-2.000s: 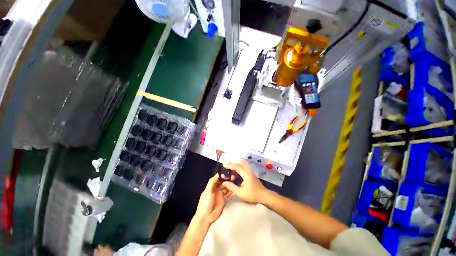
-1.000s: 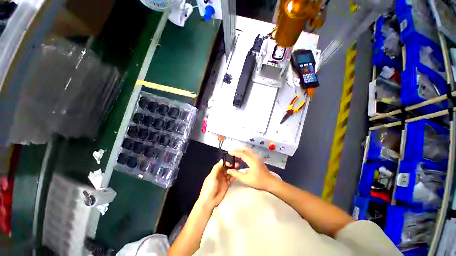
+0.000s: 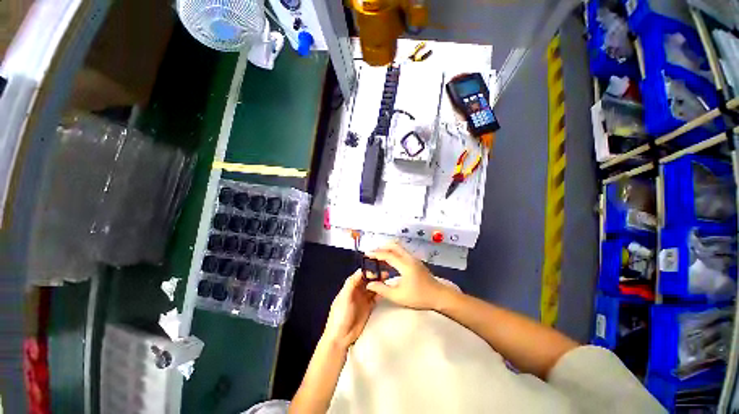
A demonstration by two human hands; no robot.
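A small black rounded-square housing [image 3: 371, 269] is held between my two hands in front of my body, below the machine's front edge. My right hand [image 3: 407, 280] grips it with the fingertips from the right. My left hand [image 3: 352, 306] is at its lower left, fingers against it; its exact grip is partly hidden. The pale fixture [image 3: 414, 164] stands on the machine bed with a dark-edged square piece or seat [image 3: 412, 144] on top. The gold press head [image 3: 377, 34] is at the top, behind the fixture.
A blister tray [image 3: 250, 252] of black pieces lies on the green bench [image 3: 271, 121]. A handheld meter [image 3: 474, 103] and orange-yellow pliers [image 3: 464, 172] lie on the bed's right side. The red button [image 3: 437, 237] is at the front. Blue bins [image 3: 691, 200] stand right.
The fixture has slid forward, clear of the press head, with the cable chain moving along. The view has shifted. Both hands stay together at the housing.
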